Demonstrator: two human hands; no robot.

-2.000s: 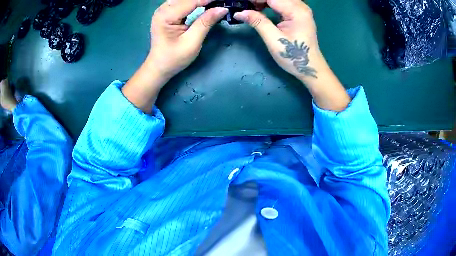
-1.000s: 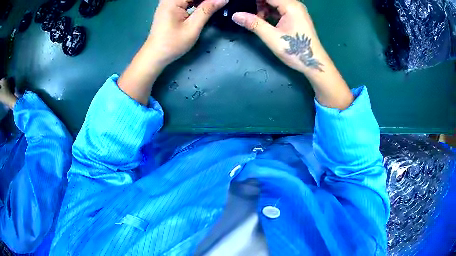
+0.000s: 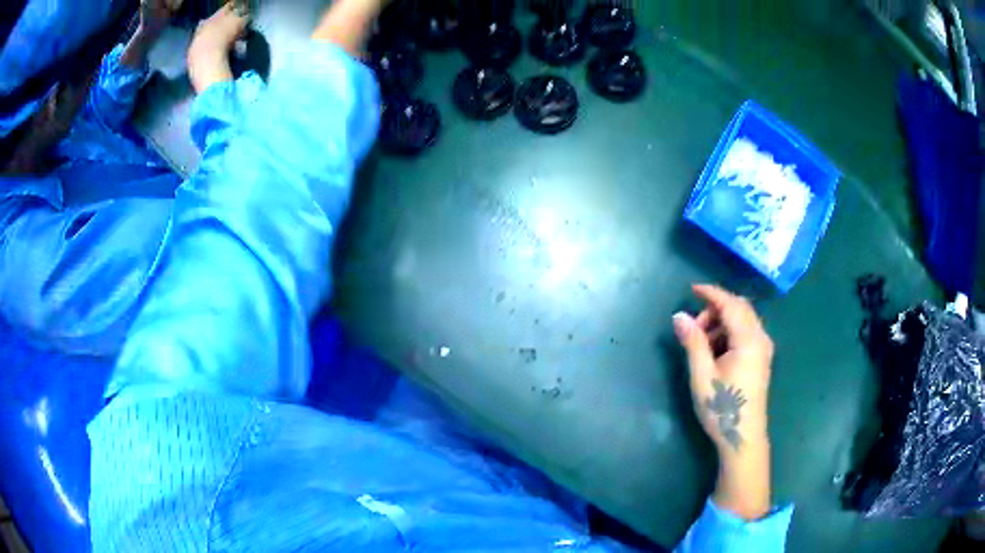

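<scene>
Several glossy black round units [image 3: 547, 104] lie in a cluster on the dark green mat at the top of the view. My left arm reaches up beside the cluster; only the wrist and back part of my left hand [image 3: 351, 19] show, and the top edge cuts off its fingers. My right hand [image 3: 730, 346] is over the mat, below a blue tray, with thumb and index finger apart and nothing visible in it. The blue tray [image 3: 702, 205] holds small white pieces [image 3: 769, 205].
A crinkled clear bag [image 3: 938, 405] lies at the right with small dark parts [image 3: 871, 292] beside it. Another person's hand [image 3: 216, 45] and blue sleeves are at the upper left. A tiny white piece [image 3: 444, 351] lies near the mat's front edge.
The view has swung left, bringing the blue tray in. My hands have parted; the left went up to the units' side, the right is lower right. The black piece is no longer seen between them.
</scene>
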